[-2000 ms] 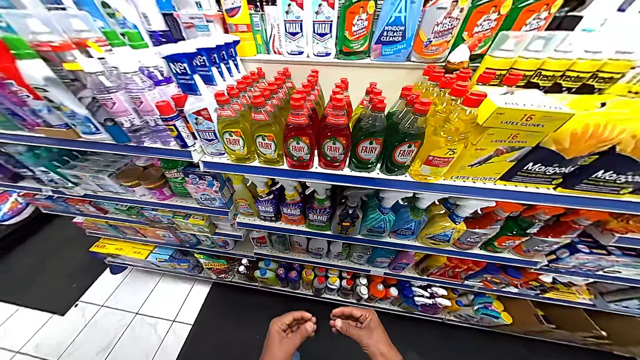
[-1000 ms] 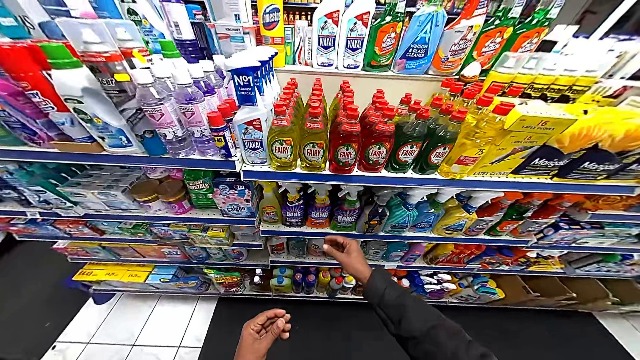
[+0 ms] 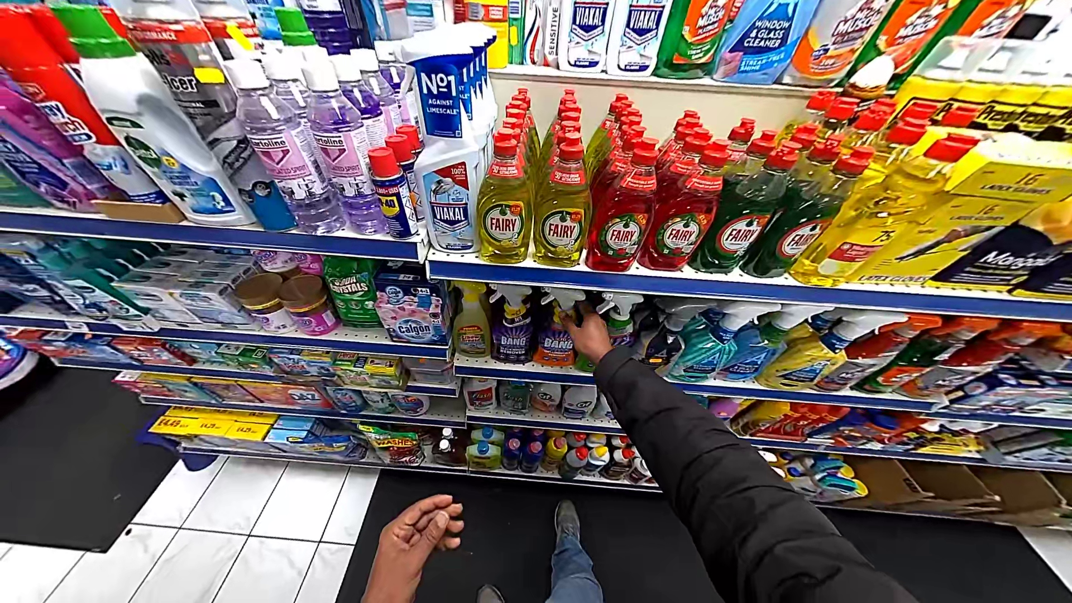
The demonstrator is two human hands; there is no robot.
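Note:
My right hand (image 3: 590, 333) reaches to the second shelf and touches a Bang spray bottle (image 3: 554, 342) near its trigger head; whether the fingers close round it I cannot tell. A purple Bang spray bottle (image 3: 512, 335) stands just left of it, and a green-labelled spray bottle (image 3: 621, 322) just right, partly behind the hand. Low in the view, my left hand (image 3: 419, 536) hangs over the dark mat, empty, fingers loosely curled and apart. Above my right hand are yellow Fairy bottles (image 3: 561, 222), red Fairy bottles (image 3: 620, 234) and green Fairy bottles (image 3: 741, 234).
The blue shelf edge (image 3: 712, 289) juts above my right hand. A Viakal bottle (image 3: 450, 201) and a Calgon box (image 3: 413, 308) stand to the left. Yellow latex glove boxes (image 3: 946, 234) are at right. Below lie the dark floor mat (image 3: 494, 511), white tiles (image 3: 251, 536) and my shoe (image 3: 567, 519).
My right hand has gone from beside my left hand, low in the view, up and forward to the spray bottles. The left hand stays low. The view has shifted.

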